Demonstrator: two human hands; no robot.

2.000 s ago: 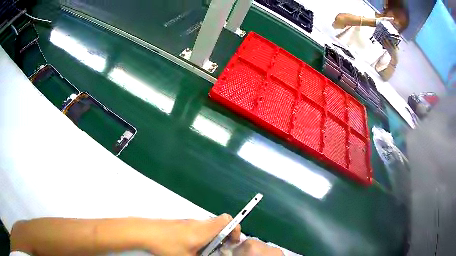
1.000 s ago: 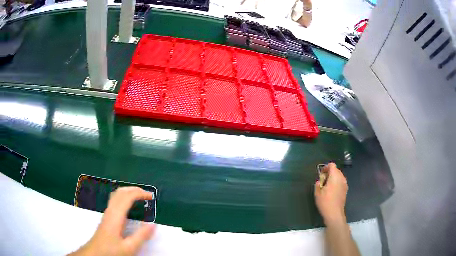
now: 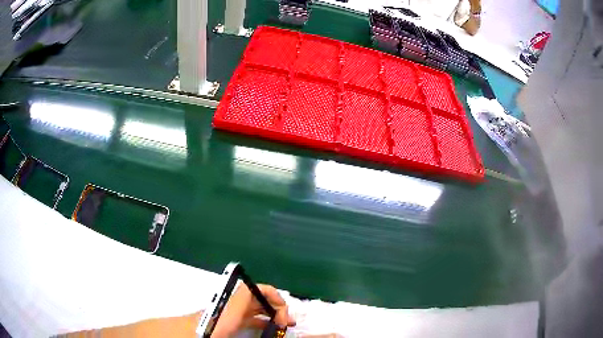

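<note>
My left hand (image 3: 254, 309) is at the bottom centre, shut on a phone middle frame (image 3: 220, 298). The frame is tilted up, with its silver edge to the left, a dark inner side, and an orange and dark end low at the right. Its lower part is cut off by the picture's edge. A small strip of skin at the bottom edge, right of the left hand, may be my right hand (image 3: 322, 335); its fingers and anything in it are hidden. Another frame (image 3: 160, 226) lies flat on the green belt (image 3: 317, 254) at left, its opening showing green.
More frames (image 3: 63, 187) lie farther left by the white worktop (image 3: 86, 270). A red grid tray (image 3: 340, 112) lies beyond the belt. Behind are a pale post (image 3: 192, 49) and black trays (image 3: 423, 46). A plastic bag (image 3: 499, 125) and grey machine casing (image 3: 578, 165) stand right.
My left hand has gone from over a frame on the belt to bottom centre and now grips a frame. My right hand has left the belt's right side. The view has shifted left.
</note>
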